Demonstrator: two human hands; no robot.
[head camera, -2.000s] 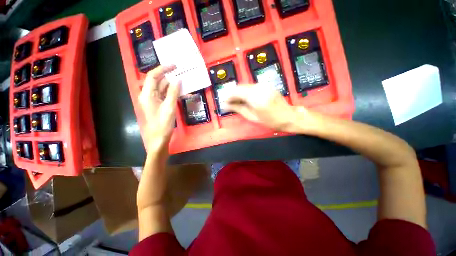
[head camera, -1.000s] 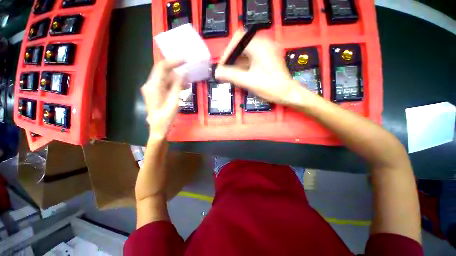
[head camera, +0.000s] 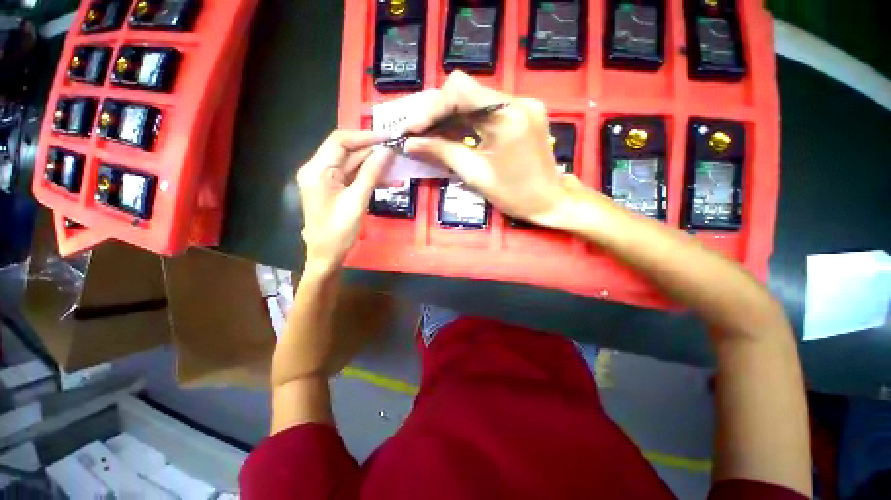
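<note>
My left hand (head camera: 337, 190) holds a white label sheet (head camera: 422, 162) by its left edge, above the lower left pockets of a red foam tray (head camera: 469, 256). The sheet shows rows of small dark marks. My right hand (head camera: 508, 151) holds dark slim tweezers (head camera: 464, 118), with the tip at the sheet close to my left fingertips. Whether a label is on the tip cannot be seen. Black phone units (head camera: 635, 168) with gold discs lie in the tray pockets; my right hand and the sheet partly cover some of them.
A second red tray (head camera: 198, 127) with phone units lies at the left. A white spare sheet (head camera: 846, 293) lies on the dark green bench (head camera: 278, 127) at the right. Open cardboard boxes (head camera: 210, 317) and a grey bin (head camera: 176, 425) with white pieces are below the bench at left.
The trays have shifted right and down in the view. My right hand first lifted away from a unit and now has the tweezers at the sheet. The sheet is tilted differently.
</note>
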